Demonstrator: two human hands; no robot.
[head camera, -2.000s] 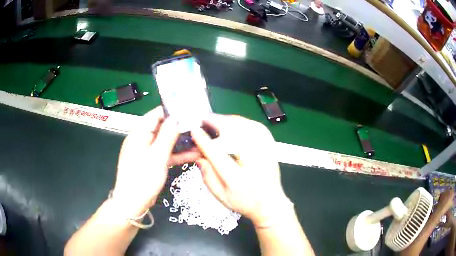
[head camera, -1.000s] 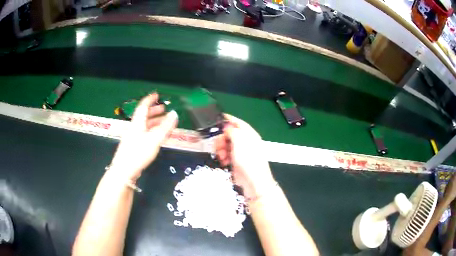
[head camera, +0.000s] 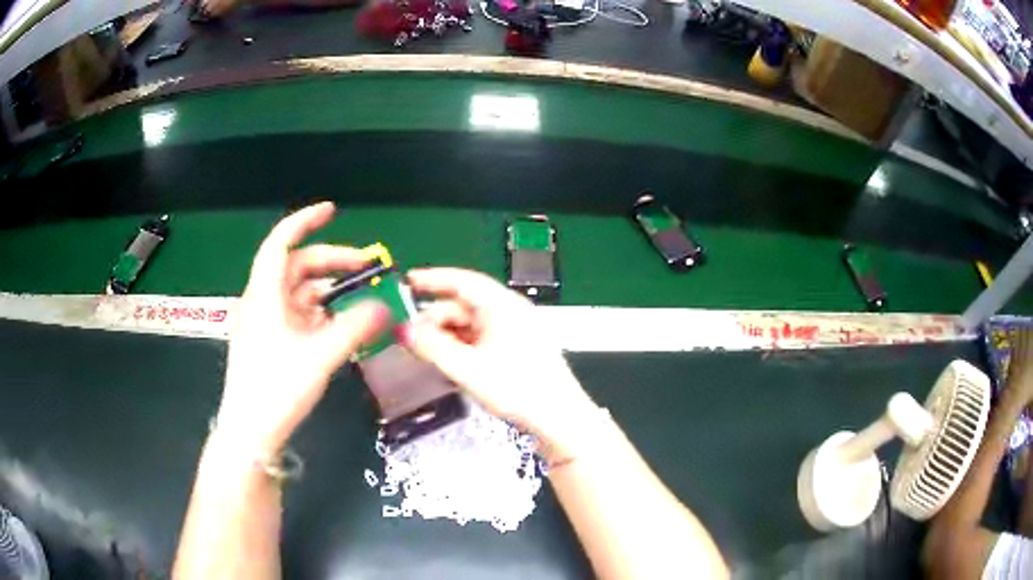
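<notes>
An open phone (head camera: 404, 374) is held above the bench, tilted, its green board and yellow tab at the upper end and its dark end over the pile. My left hand (head camera: 297, 329) grips its upper left side, thumb over the green board. My right hand (head camera: 481, 340) is at its upper right edge, fingers bent against it; whether they hold a small part cannot be told. A loose pile of small white parts (head camera: 476, 482) lies on the dark green bench below, partly covered by the phone.
Open phones lie on the green conveyor belt (head camera: 397, 147), one (head camera: 532, 258) just beyond my right hand. A white edge rail (head camera: 646, 329) runs between belt and bench. A cream fan (head camera: 844, 482) stands at right, beside another person's arm (head camera: 963, 521).
The phone in my right hand a second ago now lies on the belt. The phone that lay behind my left hand is now held over the bench.
</notes>
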